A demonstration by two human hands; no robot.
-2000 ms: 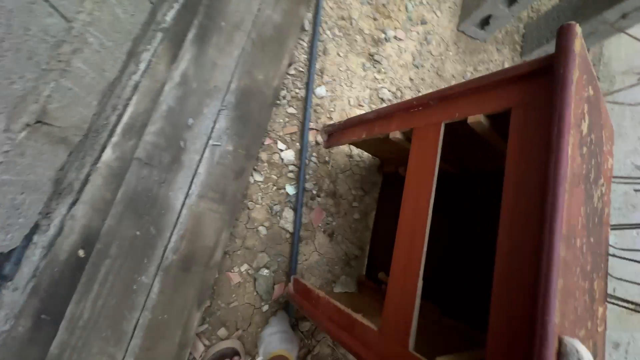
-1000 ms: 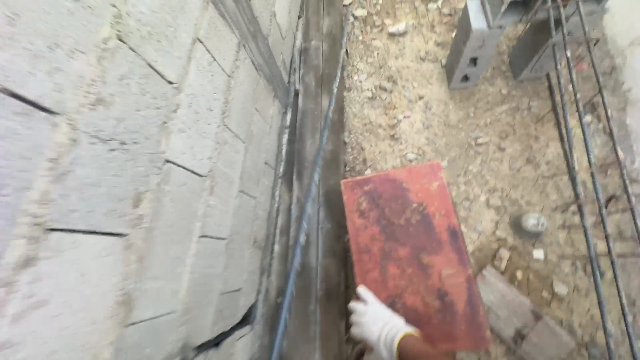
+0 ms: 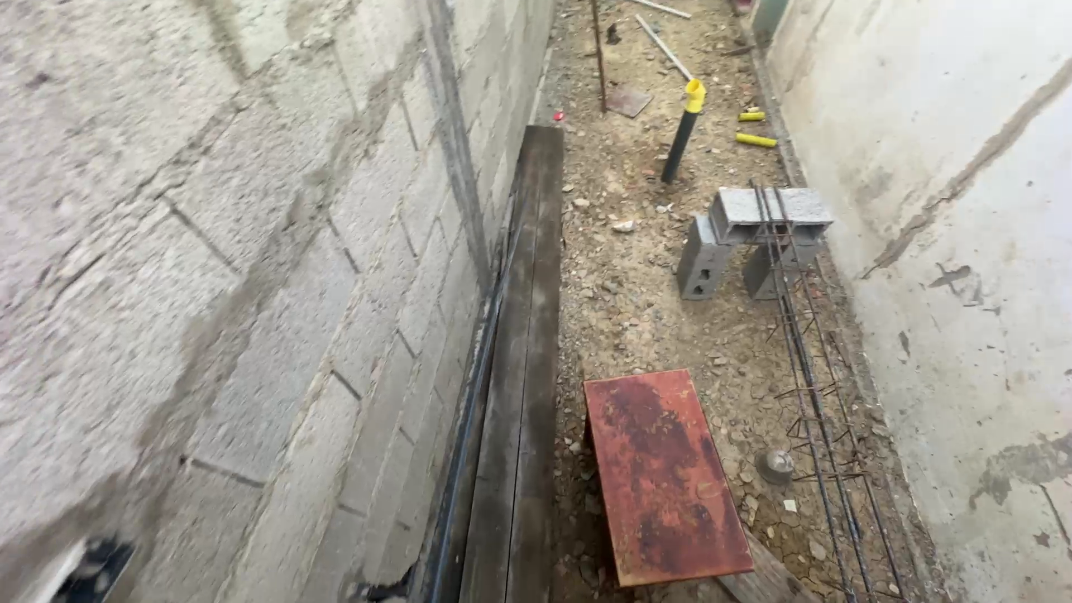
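Note:
Neither my left hand nor my right hand shows in the view now. A small reddish-brown wooden cabinet or stool, its painted top worn and stained, stands upright on the rubble-strewn dirt at the lower centre. Just left of it, long grey wooden planks lie along the foot of the concrete block wall. A dark pipe or hose runs between the planks and that wall.
At the right, a steel rebar cage rests on stacked concrete blocks. A dark pipe with a yellow elbow stands up from the ground farther ahead. A cracked plastered wall bounds the right side.
The gloved hand that touched the red piece's top one second ago is out of view. The piece lay on its side two seconds ago and now stands upright. The view has swung up.

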